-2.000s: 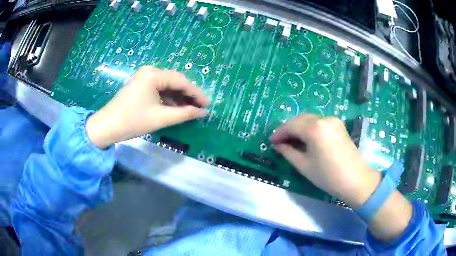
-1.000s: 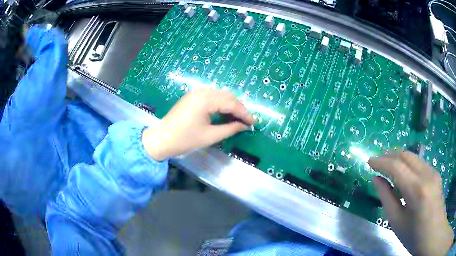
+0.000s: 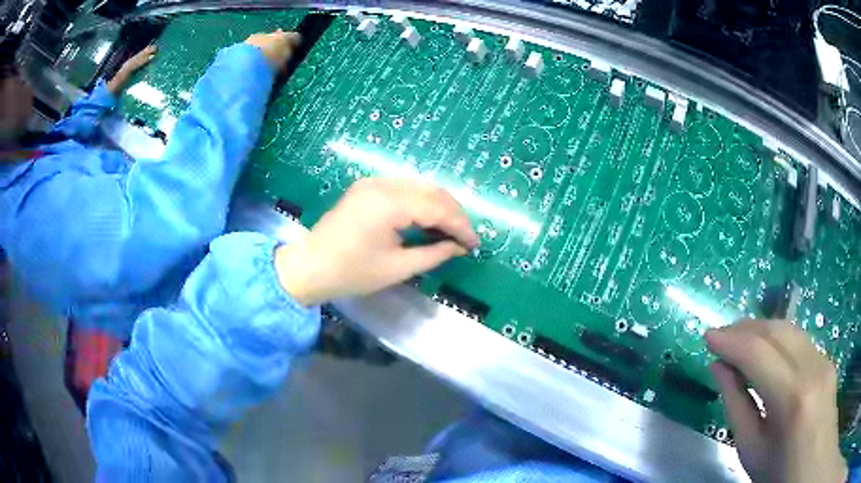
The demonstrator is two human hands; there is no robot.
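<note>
A large green circuit board [image 3: 566, 170] with white printed circles and lines lies in front of me. White connectors [image 3: 533, 63] stand along its far edge, and dark parts [image 3: 604, 347] along its near edge. My left hand [image 3: 387, 236] is over the board's near left part, thumb and index fingertips together; whether something small is between them cannot be told. My right hand [image 3: 779, 387] is over the near right part, fingers curled, with a small white thing at the palm. A grey block [image 3: 804, 209] stands at the right.
A silver conveyor rail [image 3: 510, 377] runs along the near edge, another along the far side. At the left, another person's blue sleeves [image 3: 203, 151] and hands reach over a second green board [image 3: 203, 47]. A white cord [image 3: 831, 57] lies far right.
The view has swung so the boards sit further right than at first. The other person's arm has reached in at the left, and a second board has come beside mine. My right hand has moved slightly down.
</note>
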